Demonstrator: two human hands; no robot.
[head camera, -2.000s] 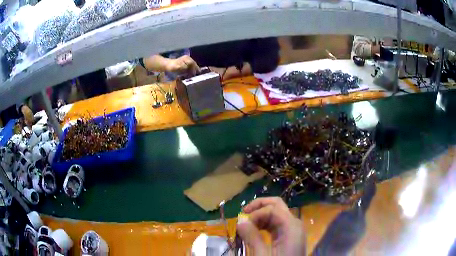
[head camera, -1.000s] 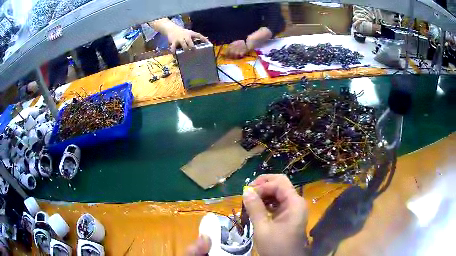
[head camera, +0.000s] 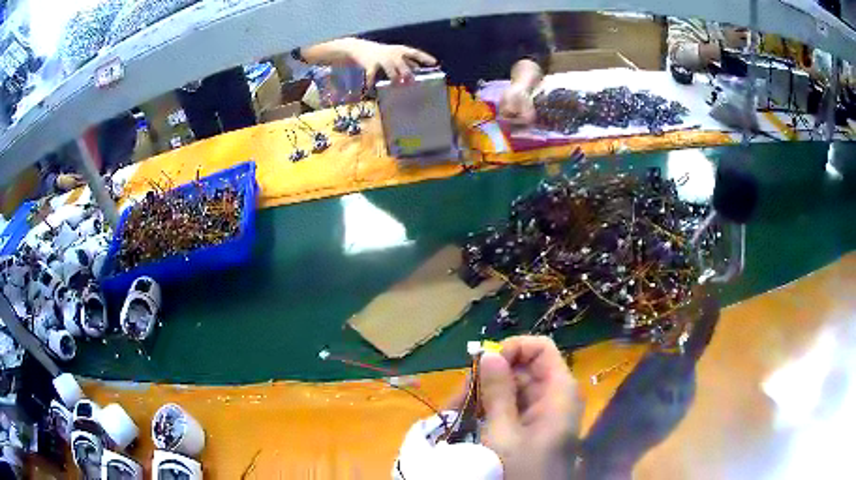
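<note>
A white camera housing (head camera: 449, 461) stands at the bottom centre, cut off by the lower edge. Thin dark and red connector leads (head camera: 474, 384) rise from it. My right hand (head camera: 533, 398) pinches the leads near a small white and yellow plug (head camera: 485, 347), just above the housing. One red lead with a white tip stretches left over the belt edge. My left hand is not in view. A dark, blurred electric screwdriver (head camera: 648, 403) hangs just right of my right hand.
Wired small parts (head camera: 601, 253) and cardboard (head camera: 413, 305) lie on the green belt (head camera: 282, 319). A blue bin (head camera: 178, 262) and many white housings (head camera: 80, 272) are left. Across, a person's hand (head camera: 399, 61) rests on a grey box (head camera: 416, 117). A shelf (head camera: 375, 33) spans above.
My left hand, at the housing's left side a second ago, has left the view. A red lead now stretches out left. The person's other hand across the belt has moved to the black parts.
</note>
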